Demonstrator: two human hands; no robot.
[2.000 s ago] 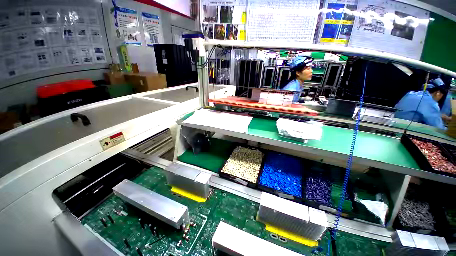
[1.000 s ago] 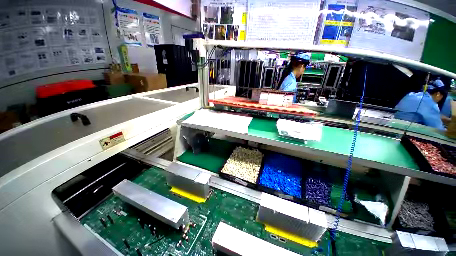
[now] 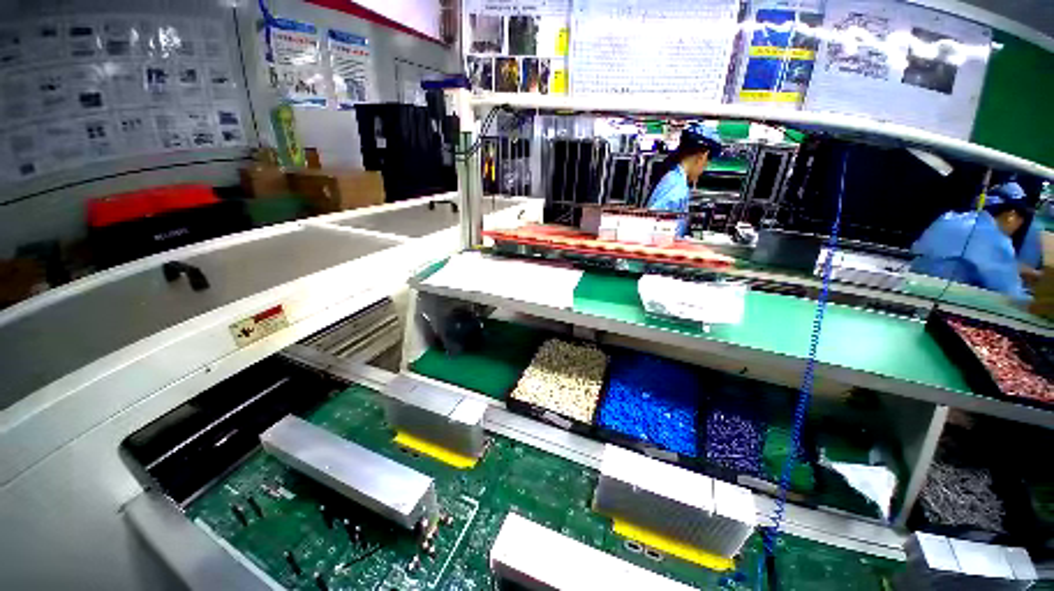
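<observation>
Neither of my hands is in the picture. A large green circuit board (image 3: 522,476) lies flat at the front. A long silver heatsink (image 3: 347,468) lies along its left part, and a second long heatsink (image 3: 578,563) is cut off by the bottom edge. A finned heatsink (image 3: 436,416) with a yellow strip (image 3: 435,449) at its base stands behind the first bar. Another finned heatsink (image 3: 676,503) with a yellow strip stands right of the middle. Small dark upright components (image 3: 344,526) stand on the board's left end.
Behind the board, shelf bins hold cream parts (image 3: 561,379), blue parts (image 3: 650,402) and dark purple-blue parts (image 3: 734,441). Red-pink parts (image 3: 1001,360) are on the upper right. A coiled blue cord (image 3: 815,346) hangs in front. A white machine housing (image 3: 104,381) is left. Two people in blue sit opposite.
The person in blue at the middle has turned from facing right to bending the head down. The boards, heatsinks and bins have not visibly moved.
</observation>
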